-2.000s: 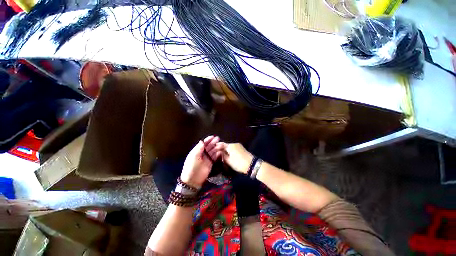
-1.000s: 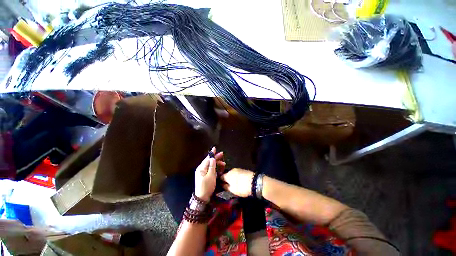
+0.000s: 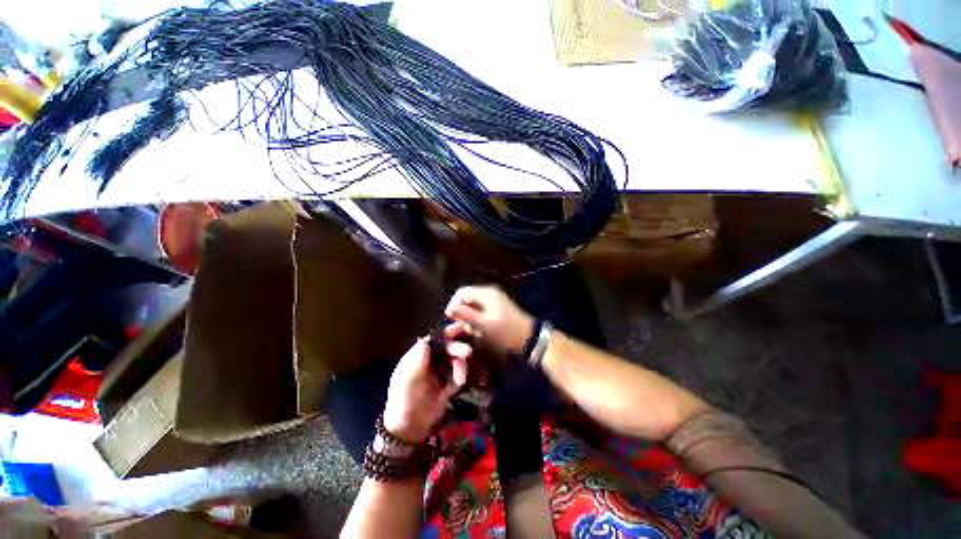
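My left hand (image 3: 419, 387) is over my lap, palm turned up, fingers bent around something small and dark, seemingly black cord (image 3: 438, 342). My right hand (image 3: 493, 319) is just above and to the right of it, its fingertips pinched close to the left fingers. What the right fingertips hold is too small and dark to tell. A big bundle of black cords (image 3: 422, 116) lies across the white table, its looped end hanging over the front edge in front of my hands.
The white table (image 3: 727, 158) spans the top. A clear bag of black pieces (image 3: 753, 63) lies at the right, near a pink item (image 3: 941, 93) and cardboard sheet (image 3: 601, 32). An open carton (image 3: 240, 326) stands left of my knees. A metal leg (image 3: 775, 268) slants at right.
My right hand has risen from beside my left palm to above the left fingers. The left fingers have curled. The whole view has shifted slightly.
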